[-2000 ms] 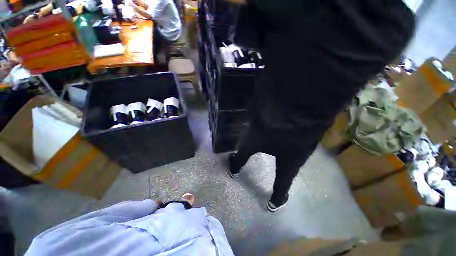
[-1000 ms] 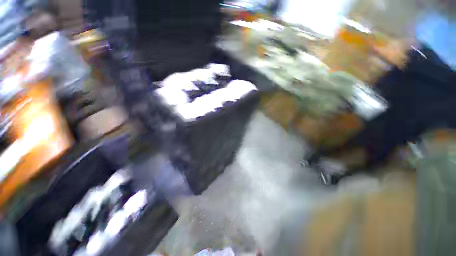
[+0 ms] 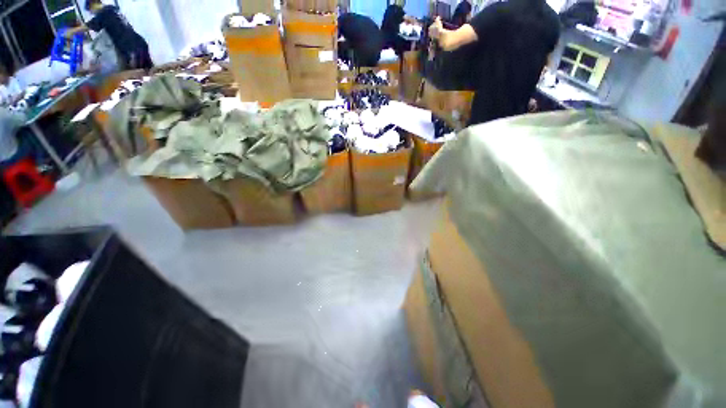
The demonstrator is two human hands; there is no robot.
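Note:
Neither of my hands can be made out. A small pale shape (image 3: 422, 399) is cut off at the bottom edge, and I cannot tell what it is. The black plastic crate (image 3: 151, 335) stands close at the lower left, cut off by the frame. Black-and-white cameras (image 3: 30, 288) lie inside it. At the right, a grey-green sheet (image 3: 557, 207) covers a stack of brown cartons (image 3: 478, 319).
Grey floor (image 3: 318, 287) runs between crate and covered stack. Beyond it stand open cartons of cameras (image 3: 380, 182) and a crumpled green cloth (image 3: 239, 143) over more cartons. A person in black (image 3: 513, 56) stands behind the covered stack, near a monitor (image 3: 583, 65).
The view has swung to the right. The orange table and upright black-clad figure close in front have left the picture. The covered stack now fills the right side.

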